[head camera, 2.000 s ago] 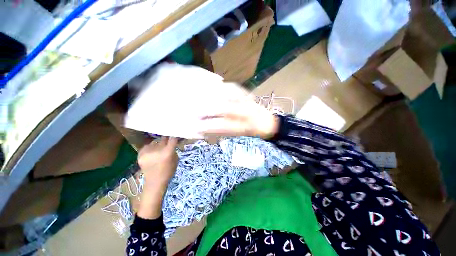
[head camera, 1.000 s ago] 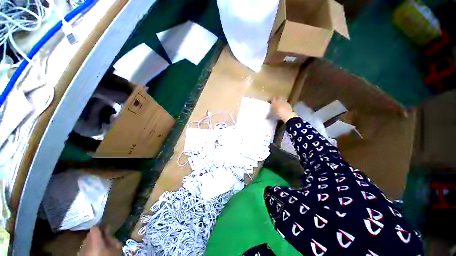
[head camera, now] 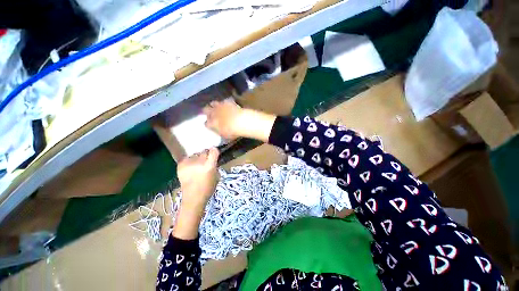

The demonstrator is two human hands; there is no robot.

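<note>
An open brown carton (head camera: 164, 136) stands on the green belt under the shelf edge. A flat white sheet (head camera: 195, 134) shows in its opening. My right hand (head camera: 229, 119) reaches over the carton, its curled fingers at the sheet's upper right; its grip is unclear. My left hand (head camera: 197, 172) is at the carton's near side, fingers curled and thumb by the sheet's lower edge; whether it grips the sheet or the carton is hidden. A large tangled heap of thin white cables (head camera: 242, 207) lies before me, with a small white card (head camera: 301, 190) on it.
A grey-edged shelf (head camera: 128, 116) with a blue hose (head camera: 97, 52) crosses the upper left. Another carton (head camera: 273, 85) and white sheets (head camera: 354, 55) are on the belt. A white bag (head camera: 449, 62) stands beside an open carton (head camera: 488, 120) at right. Loose cable (head camera: 152, 219) lies left.
My right hand has moved from the white sheets at the right to the carton on the belt. My left hand is now beside it at the same carton. The view has turned.
</note>
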